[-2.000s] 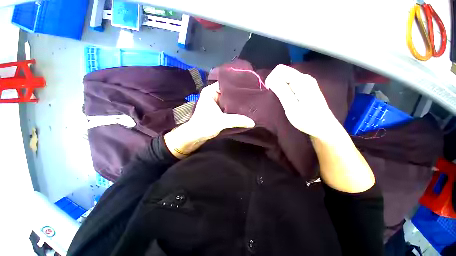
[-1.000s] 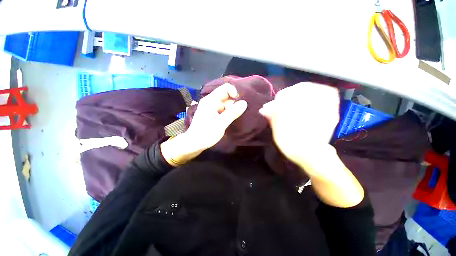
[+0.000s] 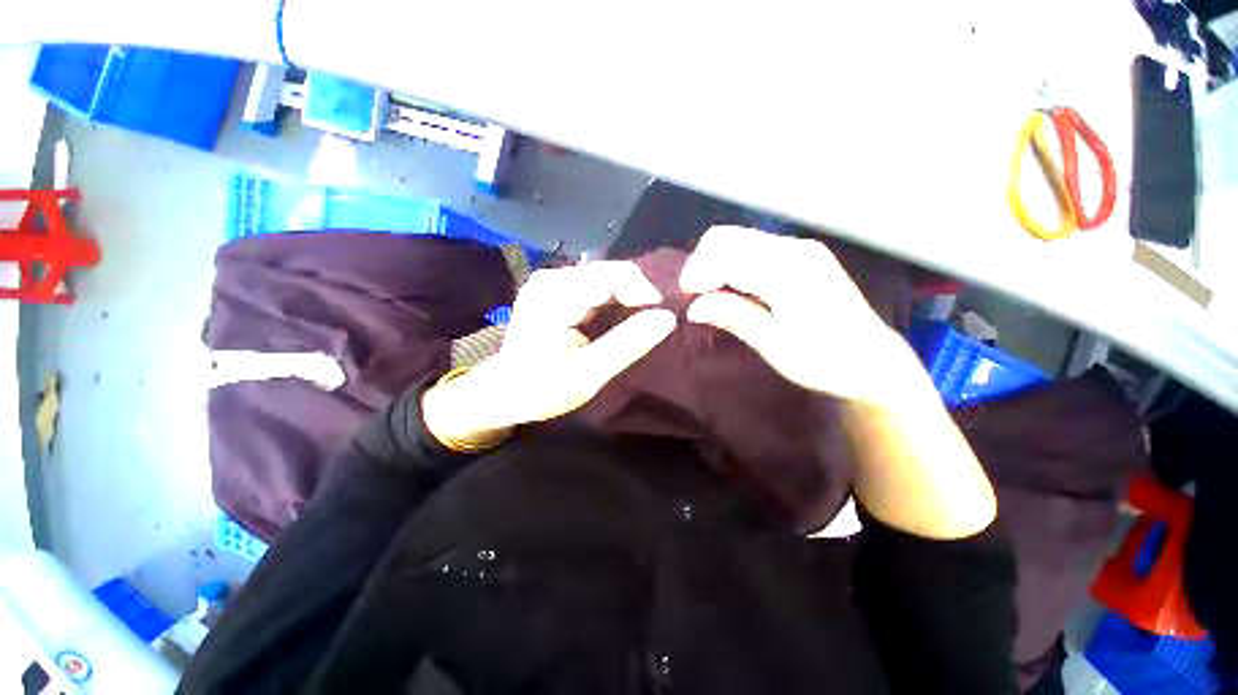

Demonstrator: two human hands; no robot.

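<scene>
A dark maroon garment piece (image 3: 679,387) lies on my lap, with its upper part between my hands. My left hand (image 3: 564,346) holds the cloth on the left, thumb and fingers pinched at its top. My right hand (image 3: 788,319) pinches the cloth just beside it, fingertips close to the left ones. The pinched spot is mostly hidden by the fingers. No tool can be made out in either hand.
A white table edge (image 3: 760,190) runs above my hands, with scissors (image 3: 1063,174) and a flat black rectangle (image 3: 1164,152) on it. Maroon bundles lie left (image 3: 367,306) and right (image 3: 1032,475). A blue crate (image 3: 971,364) and red stools (image 3: 48,247) are at the sides.
My right hand has moved in beside my left, and both now pinch the cloth together. The pink thread seen earlier on the cloth's top no longer shows clearly. The view has shifted.
</scene>
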